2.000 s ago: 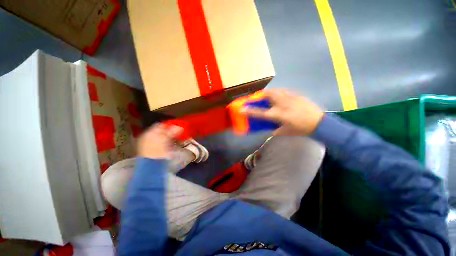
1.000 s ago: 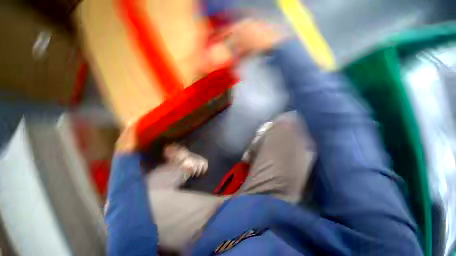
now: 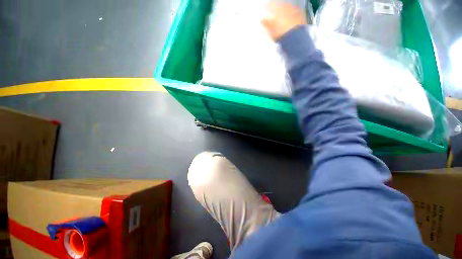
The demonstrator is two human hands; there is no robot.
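Note:
The green tote [image 3: 233,93] stands at the top and right, holding bagged goods [image 3: 248,55] in shiny clear plastic. My right hand [image 3: 286,19] is over the bagged goods near the top edge, with its palm side hidden and its outline blurred. I cannot tell whether it grips a bag. My left hand is not in view. The closed carton [image 3: 66,200] with red tape stands at the lower left. The blue tape dispenser [image 3: 91,227] with its red roll rests on this carton.
Another brown carton [image 3: 25,144] stands at the left edge. A printed carton [image 3: 430,202] is at the lower right, beyond my sleeve. A yellow line [image 3: 101,85] crosses the grey floor. My knee and shoe are below the tote.
The view has turned right toward the tote. The tape dispenser has left my right hand and lies on the carton. My right hand has moved onto the bagged goods. My left hand has left the picture.

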